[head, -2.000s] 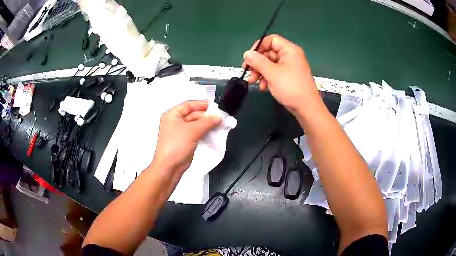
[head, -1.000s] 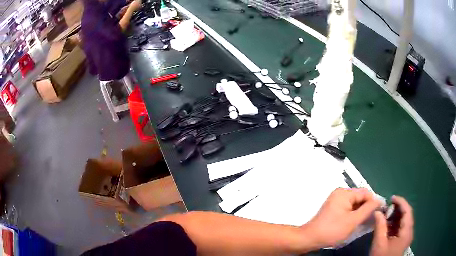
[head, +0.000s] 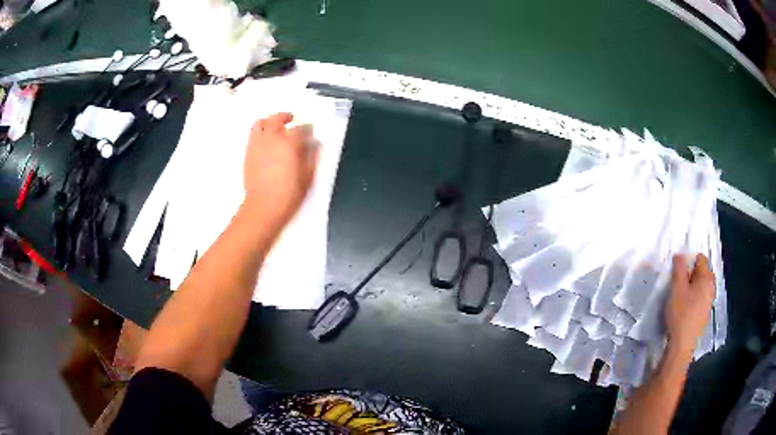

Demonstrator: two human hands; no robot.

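Observation:
My left hand is over the upper part of the stack of empty white sleeves, fingers bent; whether it pinches a sleeve cannot be told. My right hand is at the right side of the fanned packed units, fingertips on or close to the outer sleeves; its grip is unclear. Between the two piles lies a black stemmed product, its stem slanting up to the right to a round black end. Two more oval black bodies lie beside it, near the packed units.
A pile of unpacked black products with white discs lies at left, a small white packet on it. A cream crumpled wrap stands behind the stack. The green conveyor runs behind the pale edge strip. A red-handled tool is far left.
The view swung left and came back. The black product and white sleeve are no longer seen between my hands. My right hand moved right to the packed units; my left hand moved onto the empty stack.

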